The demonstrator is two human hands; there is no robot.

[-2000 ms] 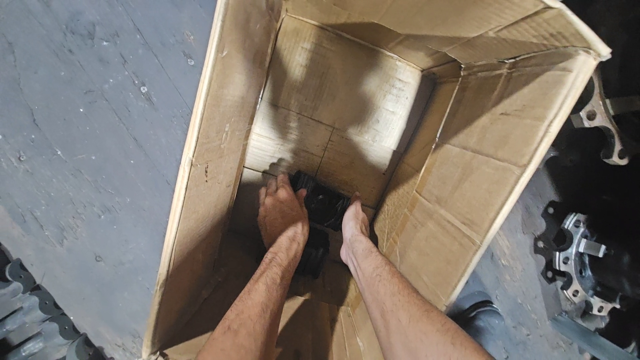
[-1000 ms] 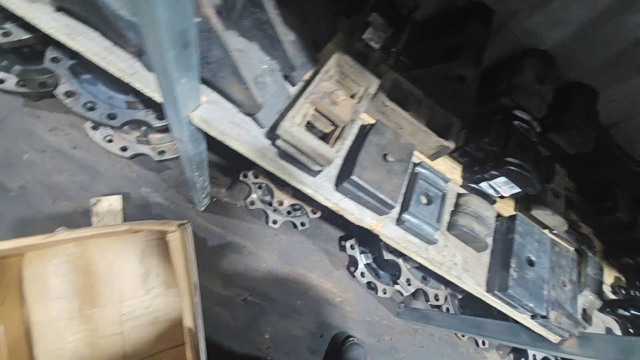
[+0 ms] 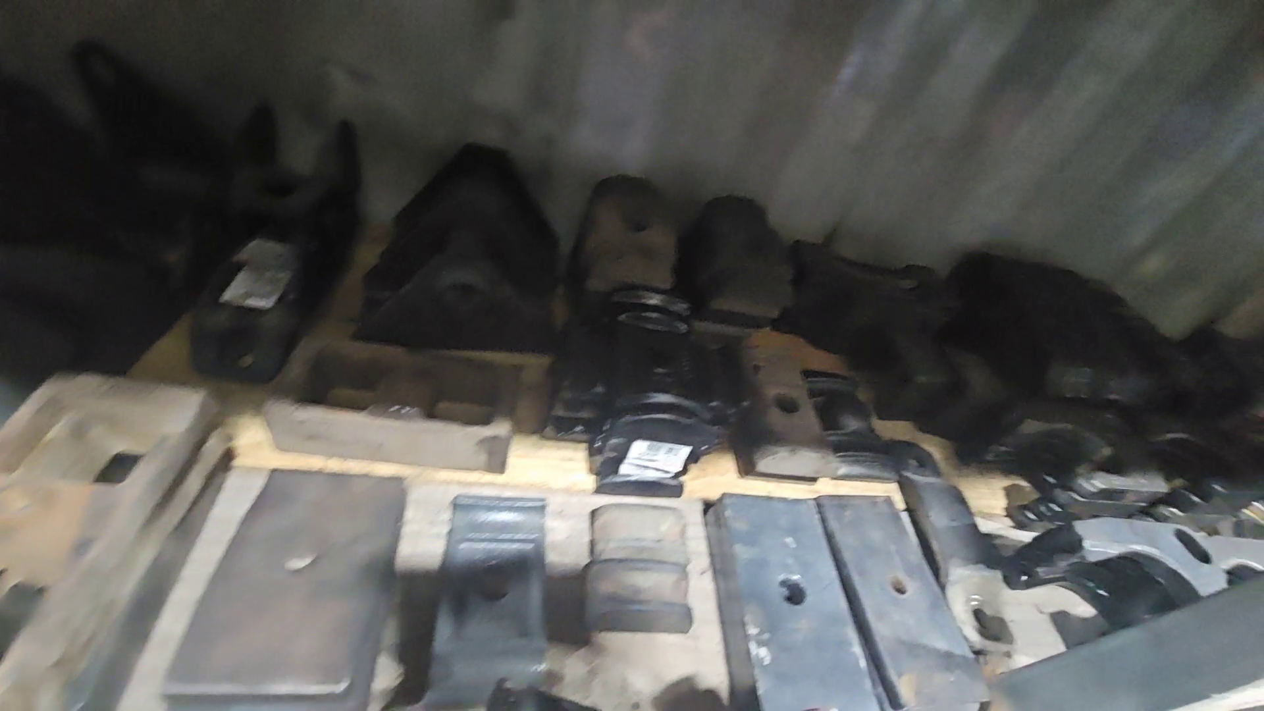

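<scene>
Neither of my hands shows in the head view. Metal parts stand on a wooden shelf: a flat steel plate point(image 3: 286, 583) at the front left, a dark grooved metal block point(image 3: 491, 592) beside it, then a small curved metal piece point(image 3: 639, 568). Two long steel blocks with holes, one point(image 3: 795, 602) and another point(image 3: 899, 592), lie side by side to the right. Behind them is a glossy black part point(image 3: 657, 395) with a white label. A rectangular tan metal frame point(image 3: 109, 434) sits at the far left.
A corrugated wall point(image 3: 790, 109) rises behind the shelf. Dark bulky parts point(image 3: 464, 267) line the back. A grey metal bar point(image 3: 1145, 642) slants across the lower right, near a silver bracket point(image 3: 1145, 548).
The view has swung from the cardboard box, where both hands were inside at a black part, up to the shelf. Both hands and the box are out of view now.
</scene>
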